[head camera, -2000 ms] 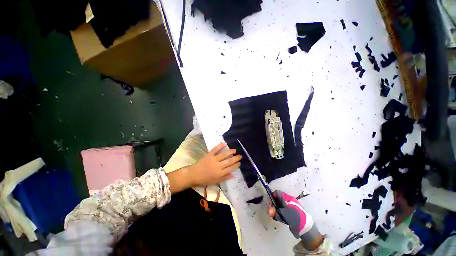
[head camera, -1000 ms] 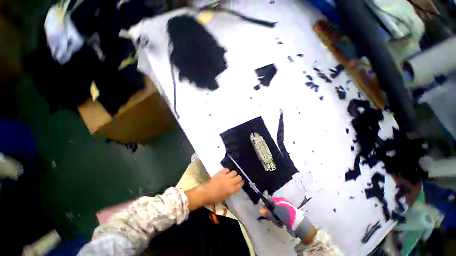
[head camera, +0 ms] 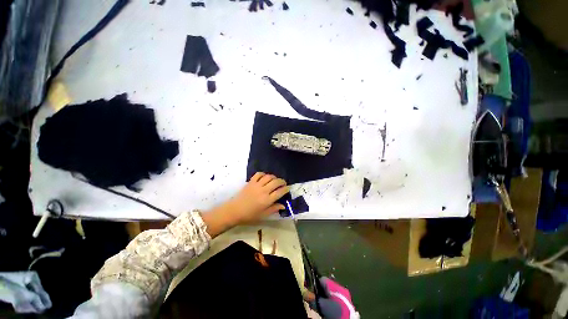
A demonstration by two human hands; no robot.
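The black fabric piece (head camera: pixel 261 149) lies flat near the table's front edge with the pale oblong weight (head camera: pixel 301 143) on it. My bare left hand (head camera: pixel 265 194) lies on its lower left corner, fingers apart. My gloved right hand (head camera: pixel 330 300), pink and grey, is low in the picture and partly cut off by the lower edge. It holds the shears (head camera: pixel 305 246), whose blades point up to a small black flap (head camera: pixel 295 205) beside my left fingers. A curved black strip (head camera: pixel 293 99) lies just behind the piece.
A large black pile (head camera: pixel 103 142) is at left. A notched offcut (head camera: pixel 198 55) lies behind; more offcuts (head camera: pixel 436 40) are at back right. An iron (head camera: pixel 487 143) stands at the right end. Small scissors (head camera: pixel 47 218) are at the front left corner. A cardboard box (head camera: pixel 439 246) is below.
The view has turned, so the table edge now runs across the picture. The shears have moved back from the piece toward my body, and a small flap now shows at its front edge.
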